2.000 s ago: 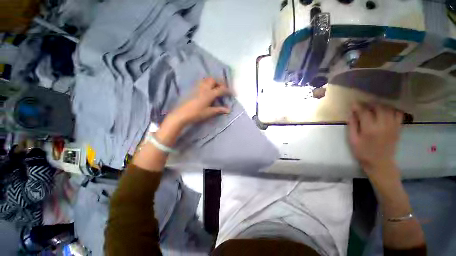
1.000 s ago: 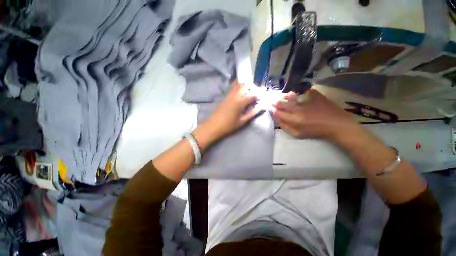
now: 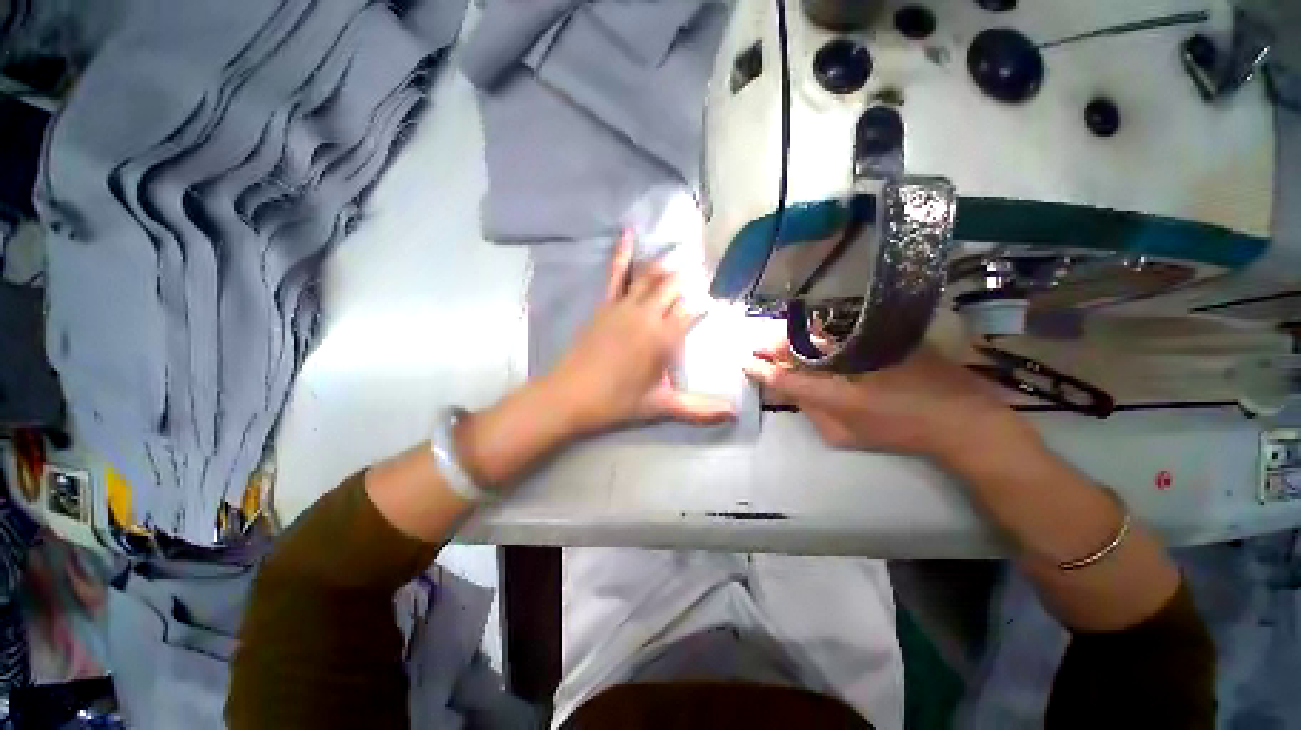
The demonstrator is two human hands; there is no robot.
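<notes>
A grey garment panel (image 3: 571, 285) lies flat on the white table and runs to the needle area of the sewing machine (image 3: 999, 157), which is lost in bright lamp glare. My left hand (image 3: 635, 350) rests on the panel with its fingers spread, left of the needle. My right hand (image 3: 870, 399) is at the panel's right edge, below the machine head, with its fingertips at the cloth. The glare hides whether they pinch it. The upper part of the panel lies folded in loose layers behind my left hand.
A bundle of rippled grey panels (image 3: 214, 243) lies on the table at the left. Dark thread snips (image 3: 1049, 382) lie on the machine bed right of my right hand. Grey cloth (image 3: 179, 628) hangs below the table edge at the left. White cloth (image 3: 828, 613) covers my lap.
The panel has moved away from me, up along the table. My left hand has spread out flatter on it. My right hand stays near the needle. The view has shifted, showing more of the machine head.
</notes>
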